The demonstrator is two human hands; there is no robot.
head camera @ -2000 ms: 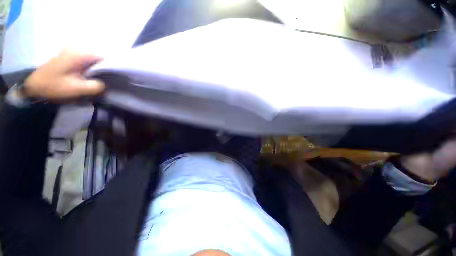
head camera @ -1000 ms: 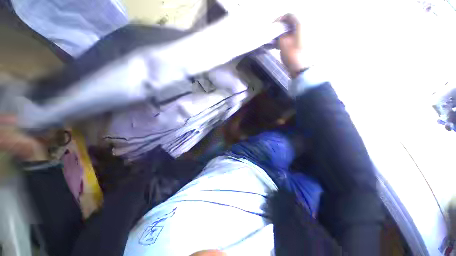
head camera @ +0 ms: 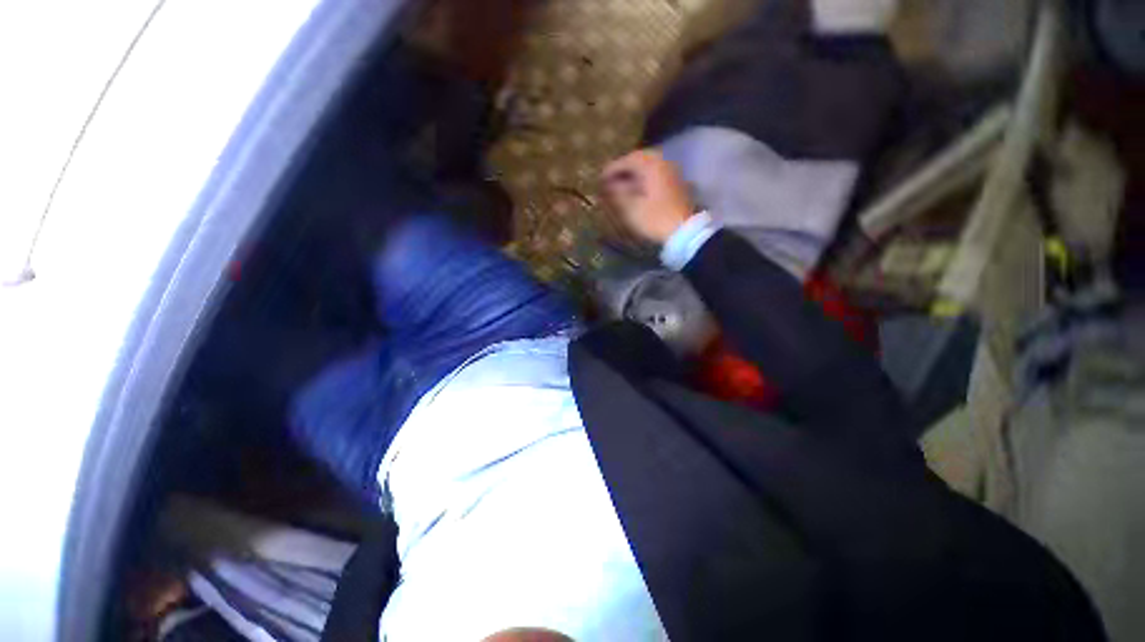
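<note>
My right hand [head camera: 647,194] is right of the upper middle, at the end of a dark sleeve with a pale cuff. Its fingers look curled, but blur hides whether they hold anything. A pale grey cloth [head camera: 804,194] lies just beyond and right of the hand, with a black cloth [head camera: 772,94] above it. Whether the hand touches either cloth cannot be told. My left hand is not in view.
The white table [head camera: 113,226] with its curved grey edge fills the left side. Pale layered pieces [head camera: 283,571] lie at the lower left. A patterned tan floor [head camera: 578,113] shows at the top. Pale bars [head camera: 998,188] and a red item [head camera: 735,376] are on the right.
The view has swung to the right, so the table is now on the left. The long white-and-dark cloth held between both hands is no longer seen held. My left hand has left the picture.
</note>
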